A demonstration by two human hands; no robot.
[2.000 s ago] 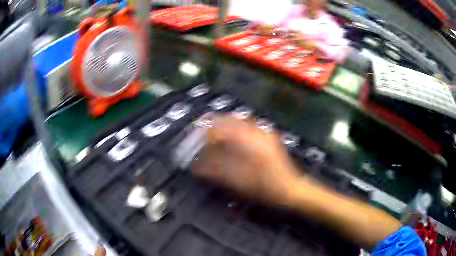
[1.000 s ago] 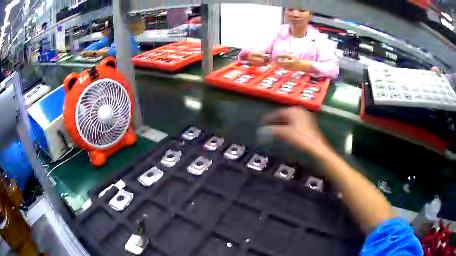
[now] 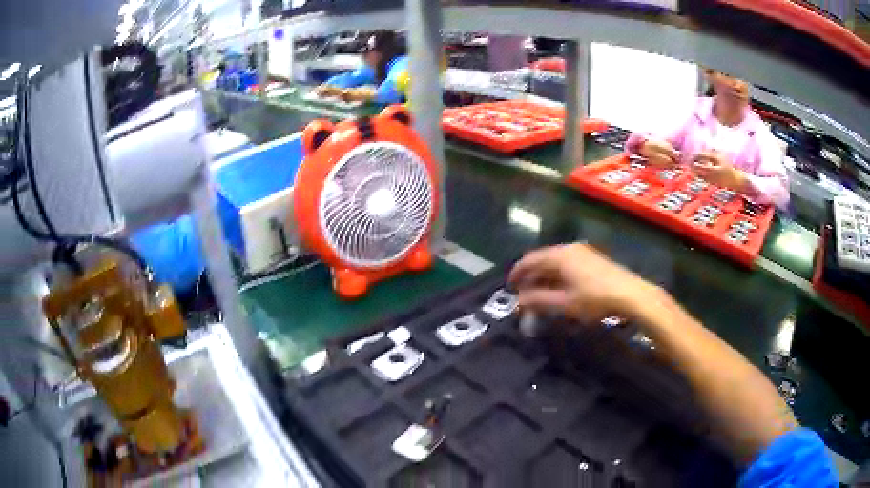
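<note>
My right hand (image 3: 577, 284) reaches in from the right, over the far part of the black foam tray (image 3: 367, 416). Its fingers are bent down around a small pale piece (image 3: 529, 322); blur hides whether they grip it. Silver-white square parts with dark round centres lie in pockets to the left: a near one (image 3: 397, 362), a middle one (image 3: 462, 330) and a far one (image 3: 501, 304). A small white part with a dark tail (image 3: 418, 441) lies in a nearer pocket. My left hand is out of the picture.
An orange animal-eared fan (image 3: 370, 205) stands behind the tray. At left is a gold-brown press (image 3: 124, 357) over a pale plate. A person in pink (image 3: 730, 143) sits opposite at an orange-red tray (image 3: 668, 205). A grey post rises behind the fan.
The view has swung left, bringing the press into sight. My right hand has come down from above the green bench to the pale piece at the tray.
</note>
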